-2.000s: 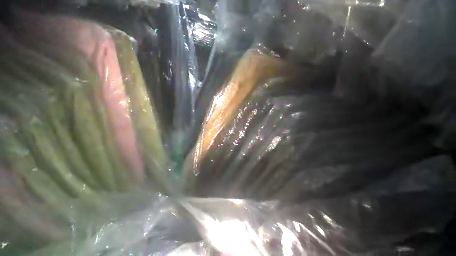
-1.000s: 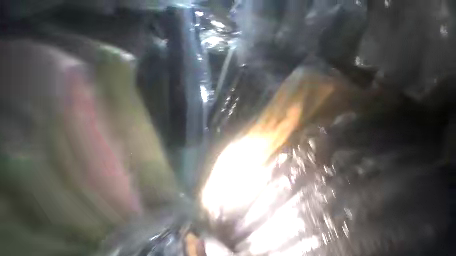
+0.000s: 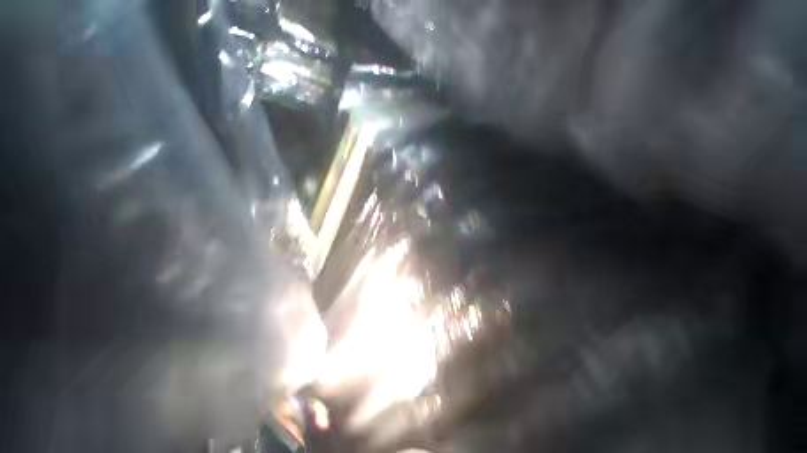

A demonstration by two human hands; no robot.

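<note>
Bagged garments (image 3: 566,265) in clear glossy film fill the right side, dark and blurred. More film-covered garments (image 3: 133,248) hang at the left, grey and hazy. A narrow pale yellow strip (image 3: 341,199) shows between them, above the centre. A very bright glare (image 3: 380,345) lies on the film at the lower middle and hides what is under it. A small orange-brown patch shows at the bottom edge left of centre; I cannot tell what it is. Neither of my hands can be made out.
Shiny crumpled film (image 3: 288,71) catches light at the upper left. Grey film-covered cloth (image 3: 522,71) crosses the upper right. The bagged garments fill the view close to the camera. No floor or bench shows.
The green and pink garments at the left and the orange one near the centre are no longer visible. Grey film now covers the left, and the pale yellow strip has appeared.
</note>
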